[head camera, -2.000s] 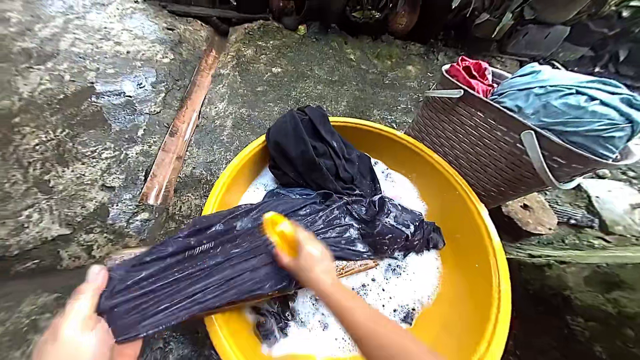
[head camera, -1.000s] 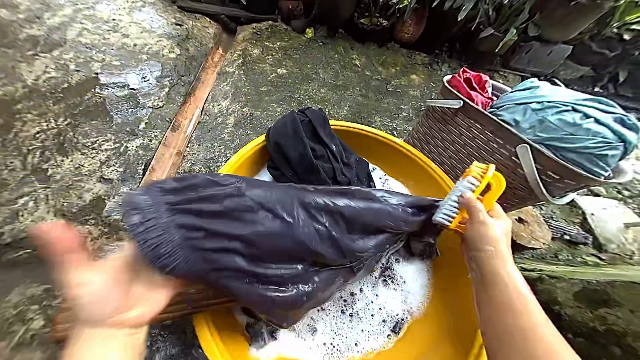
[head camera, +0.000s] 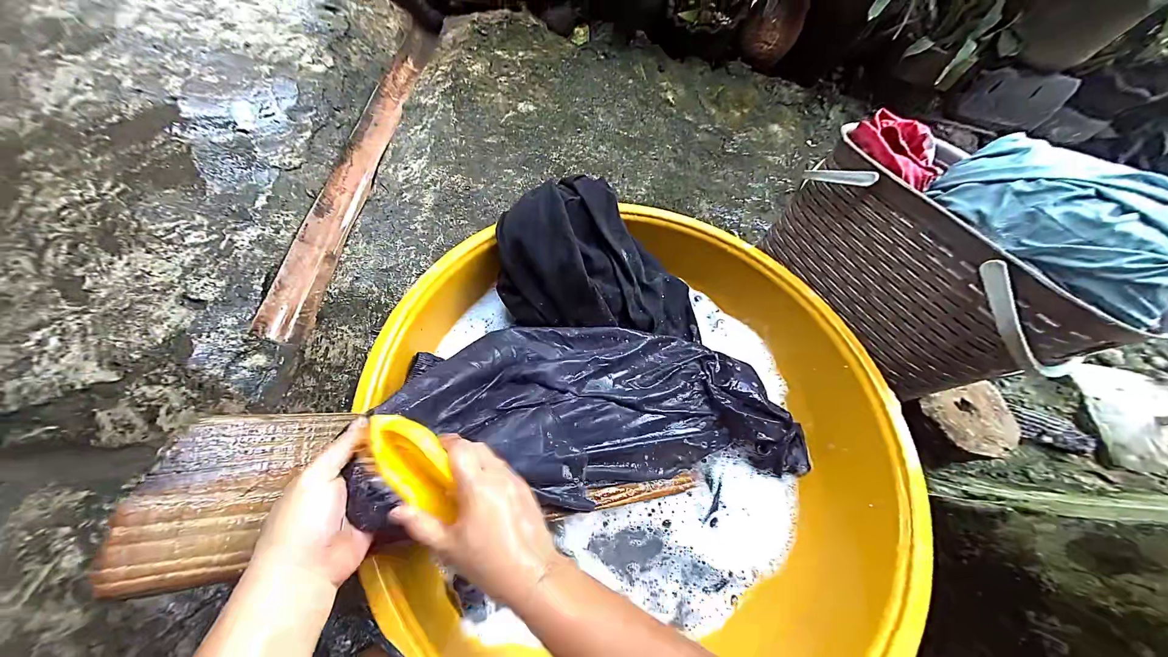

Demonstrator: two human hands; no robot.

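A wet dark garment (head camera: 584,392) lies over a ridged wooden washboard (head camera: 219,502), which slants across the rim of a yellow plastic basin (head camera: 839,438). Near the left rim, my left hand (head camera: 315,520) grips the garment's gathered end. My right hand (head camera: 493,511) holds a yellow-backed scrub brush (head camera: 411,461) against that end, its bristles hidden. Behind the garment a black cloth (head camera: 584,265) is heaped against the basin's far side. White suds (head camera: 675,547) float in the basin.
A woven brown plastic basket (head camera: 894,265) with red cloth (head camera: 899,146) and blue-green cloth (head camera: 1068,210) stands right of the basin. A wooden plank (head camera: 338,210) lies on the rough wet ground at left. A cut wood block (head camera: 972,420) is below the basket.
My left hand has gone from spread and off the cloth to gripping its end. My right hand has brought the brush leftward from the garment's right end. The garment has dropped back over the washboard.
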